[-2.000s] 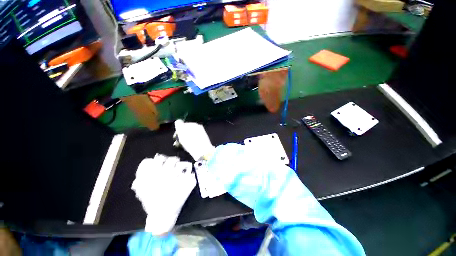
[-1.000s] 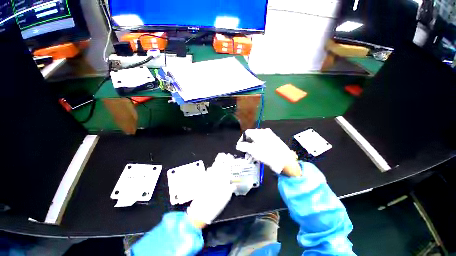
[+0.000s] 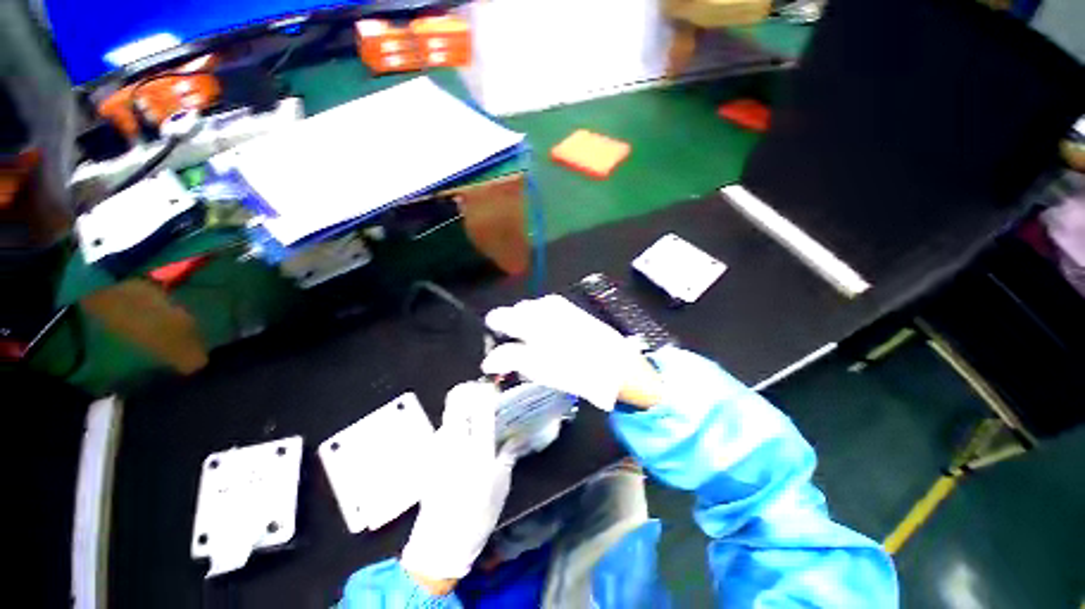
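Note:
My left hand (image 3: 461, 488), in a white glove, holds a white set-top box (image 3: 532, 419) near the mat's front edge. The box is tilted and partly hidden by both hands. My right hand (image 3: 559, 347), also gloved, is at the box's rear edge, its fingers on a small dark plug or cord end that is blurred. A thin black cord runs behind it. Two more white boxes lie flat on the mat to the left, one at the far left (image 3: 248, 497) and one beside my left hand (image 3: 378, 462).
A remote control (image 3: 623, 312) lies partly behind my right hand. Another white box (image 3: 678, 267) is beyond it. A shelf behind holds papers on blue backing (image 3: 375, 155). White-edged partitions (image 3: 795, 238) stand at both sides. An orange pad (image 3: 590, 154) lies on the green surface.
The view has swung to the right. The box in my left hand is now tilted up off the mat, and my right hand has come in closer to its rear edge.

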